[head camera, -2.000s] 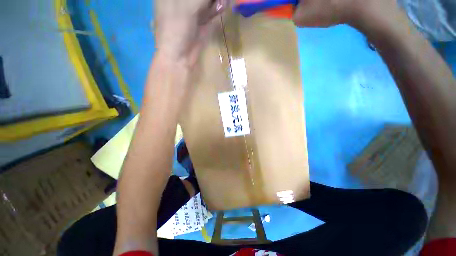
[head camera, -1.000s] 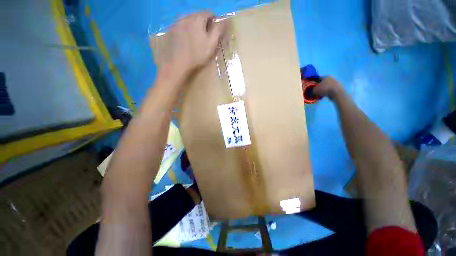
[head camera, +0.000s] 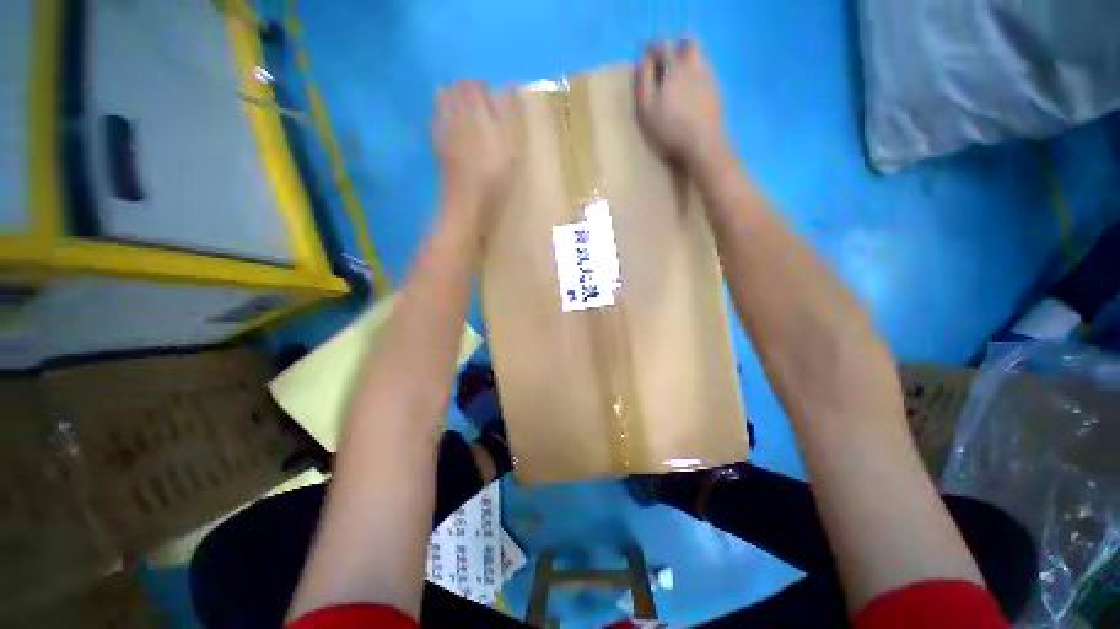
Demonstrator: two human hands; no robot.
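A closed brown carton [head camera: 676,332] stands in front of me between my legs. Clear tape [head camera: 610,381] runs along its middle seam. A white printed label [head camera: 586,265] with dark characters lies across the seam. My left hand [head camera: 477,141] grips the far left corner of the carton. My right hand [head camera: 682,105] grips the far right corner. The undersides of both hands' fingers are hidden. The tape dispenser does not show.
A small wooden stool [head camera: 592,575] is at the bottom. Label sheets [head camera: 461,553] and yellow paper [head camera: 322,393] lie by my left leg. Yellow-edged containers [head camera: 184,264] and printed cartons [head camera: 172,430] are at left. A grey bag [head camera: 983,80] and clear plastic [head camera: 1038,455] are at right.
My right hand has let go of the orange and blue tape dispenser and taken the carton's far right corner. The carton's near end has moved up, away from the stool. My left hand still holds the far left.
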